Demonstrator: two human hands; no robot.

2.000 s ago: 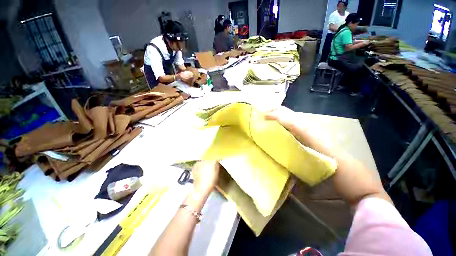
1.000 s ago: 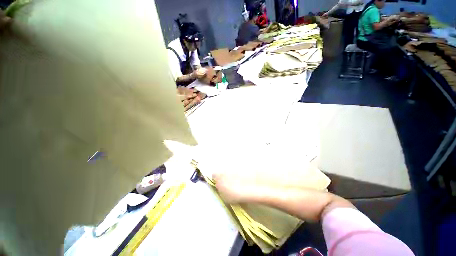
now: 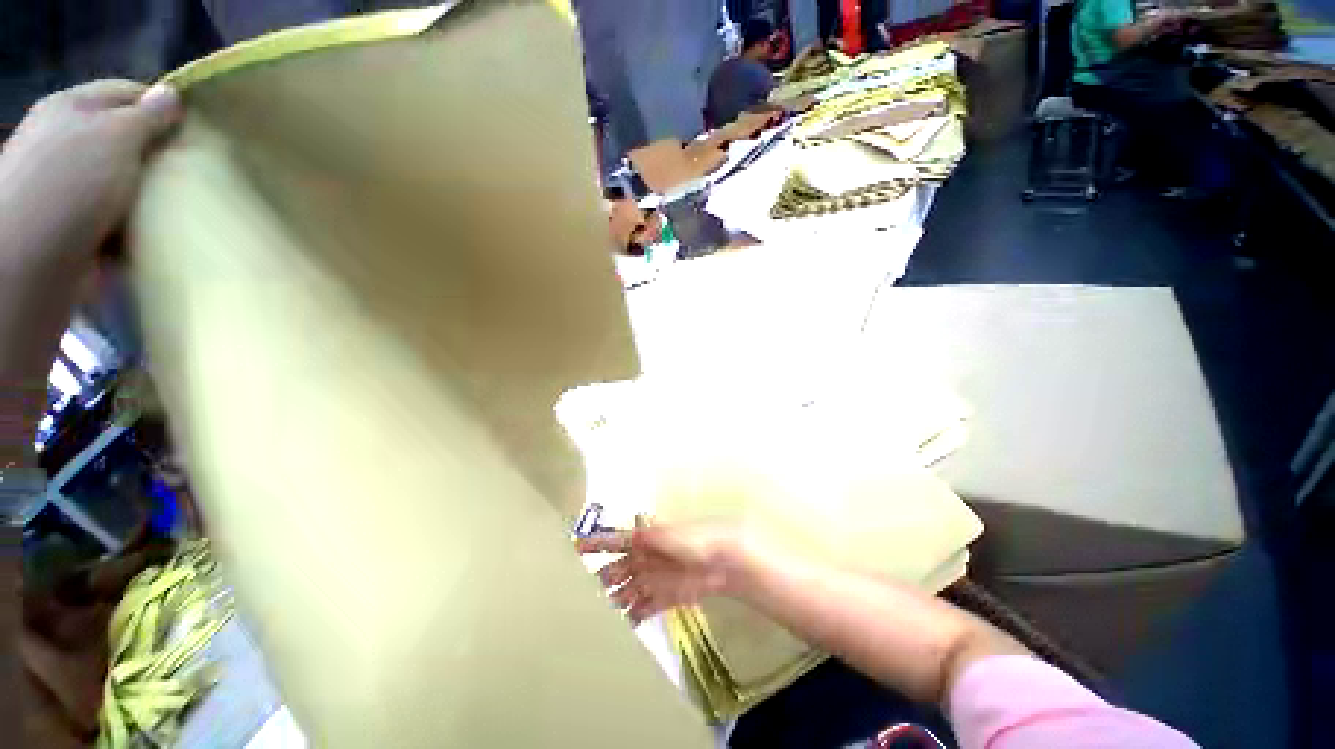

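Observation:
My left hand (image 3: 110, 161) is raised at the upper left and grips the top corner of a large olive-tan panel (image 3: 395, 366) with a yellow edge. The panel hangs, curved, across the left half of the view and hides much of the table. My right hand (image 3: 659, 568) is beside the panel's lower right edge, over the near left side of a stack of yellow-edged panels (image 3: 820, 534). Its fingers are apart and nothing shows in it.
A cardboard carton (image 3: 1076, 395) stands right of the table. Yellow strips (image 3: 161, 644) lie at the lower left. More panel stacks (image 3: 864, 147) cover the table further back. A person in dark clothing (image 3: 739, 85) sits beyond, and a person in green (image 3: 1105, 44) sits at the upper right.
The stack lies flat on the table's near edge instead of bent in both hands. My left hand has come into view, holding one panel up. My right hand has opened slightly.

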